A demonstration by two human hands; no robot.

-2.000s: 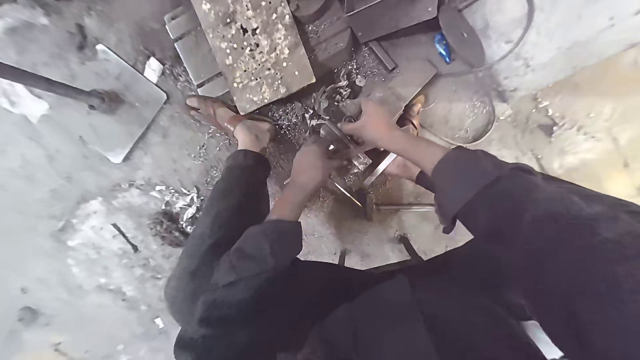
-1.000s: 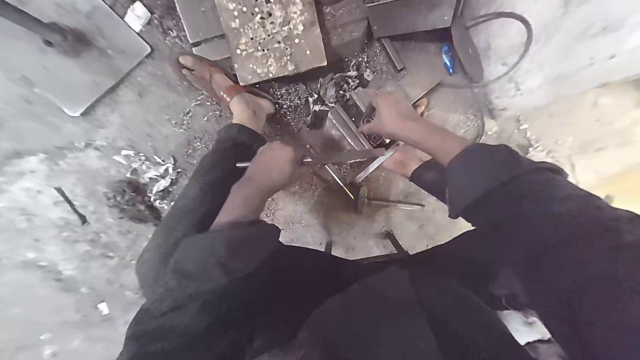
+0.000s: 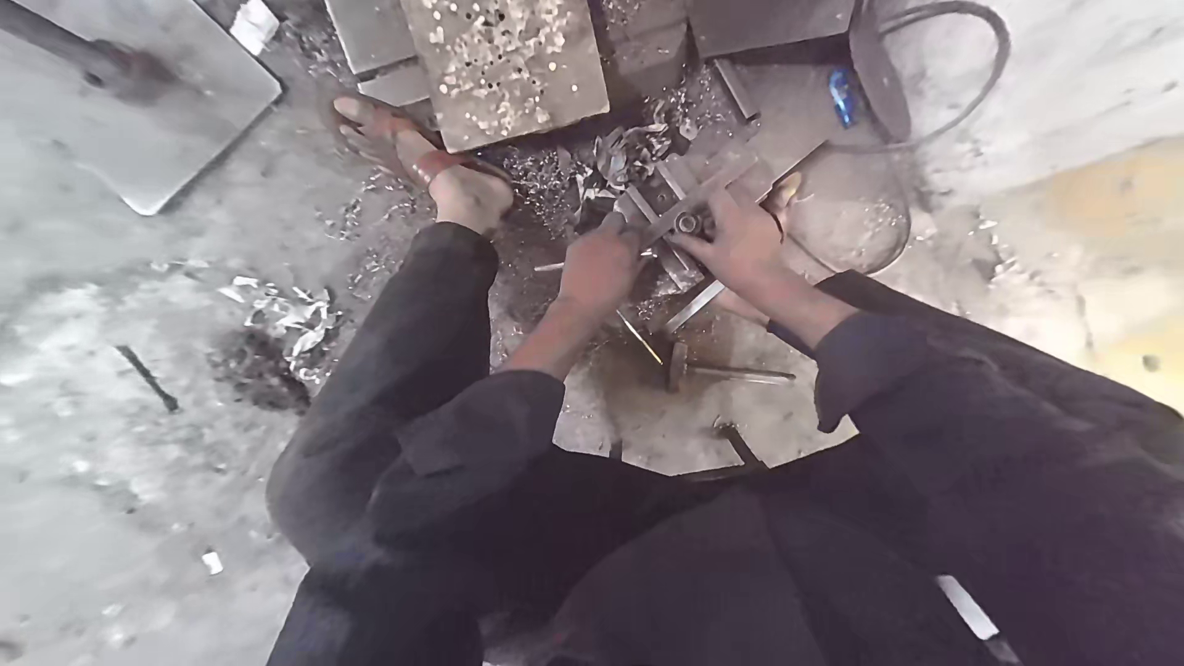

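Observation:
Between my feet, my left hand (image 3: 601,264) grips the near left end of a flat metal bar (image 3: 708,196). My right hand (image 3: 743,242) is at the bar's other side, its fingers by a round metal nut or ring (image 3: 686,223); whether they close on it is unclear. The bar lies slantwise over a metal fixture with parallel rails (image 3: 680,176). Nearer me, a flat metal strip (image 3: 694,306) and a thin rod (image 3: 640,337) lie on the floor beside a hammer (image 3: 678,367) with its handle to the right.
A metal block (image 3: 518,69) strewn with small bits stands ahead. Metal scraps (image 3: 622,157) and shavings lie around the fixture. A metal plate with a post (image 3: 176,102) is at the upper left. A cable (image 3: 999,55) curves at the upper right near a blue object (image 3: 841,98).
My left hand has moved forward to the fixture, close to my right hand. The flat bar now lies slantwise over the rails. The hammer stays on the floor.

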